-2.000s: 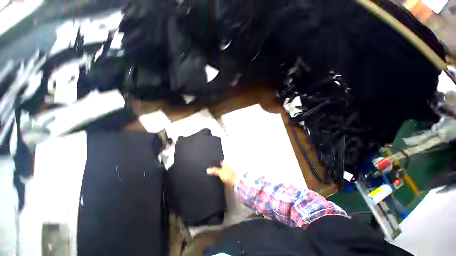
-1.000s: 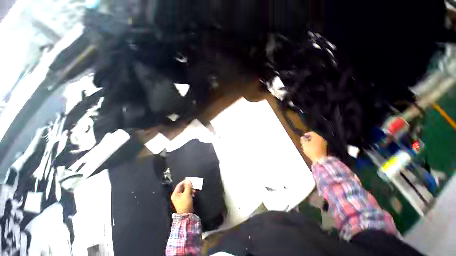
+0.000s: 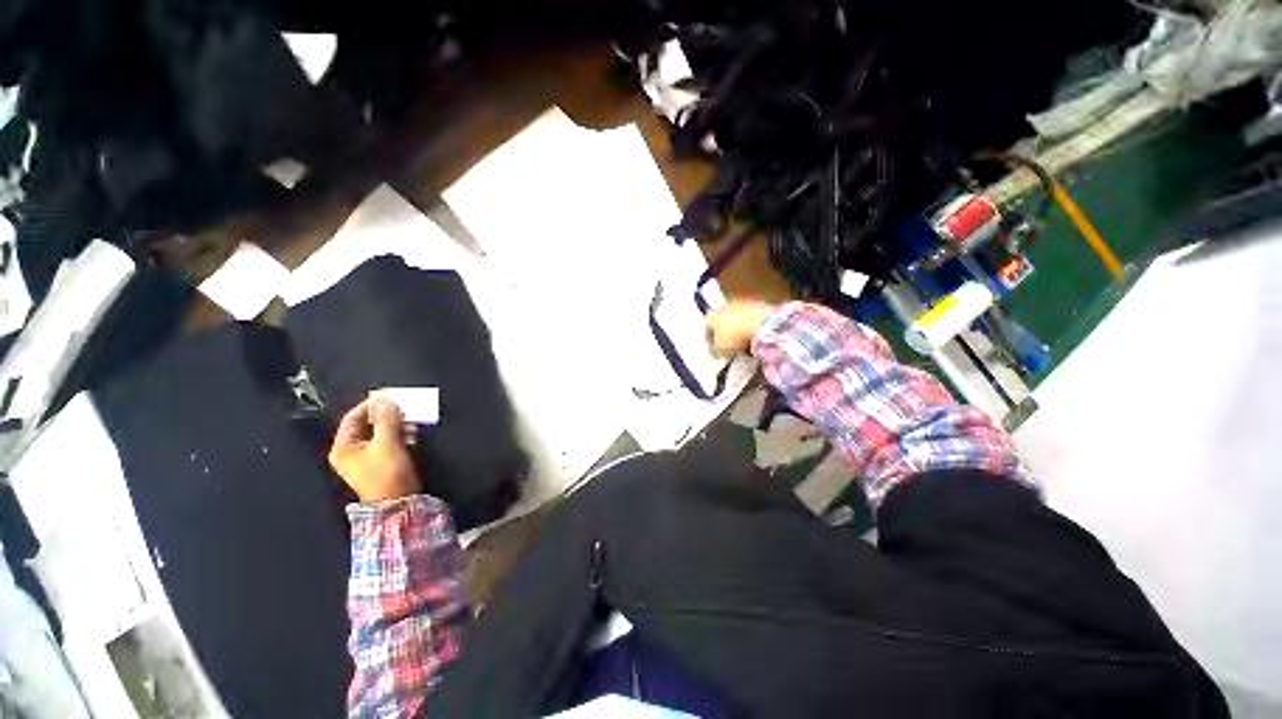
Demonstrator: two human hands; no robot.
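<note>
My left hand point(image 3: 374, 450) holds a small white ticket point(image 3: 412, 405) between thumb and fingers, over the lower left part of a black fabric stack point(image 3: 401, 330). My right hand point(image 3: 734, 332) is shut on a thin dark tie strip point(image 3: 668, 344), which hangs in a curve over the white paper point(image 3: 541, 295) to the right of the stack. The fingertips of my right hand are partly blurred.
A wide black fabric stack point(image 3: 225, 492) lies at left beside white paper. A tangled heap of black strips point(image 3: 830, 183) is at the upper right. A metal-framed tool with red and yellow cylinders point(image 3: 963, 316) stands at the right table edge over a green floor.
My right hand has drawn back from the tangled heap toward me, with the strip in it. My left hand still holds the ticket over the stack. The view has shifted to the right.
</note>
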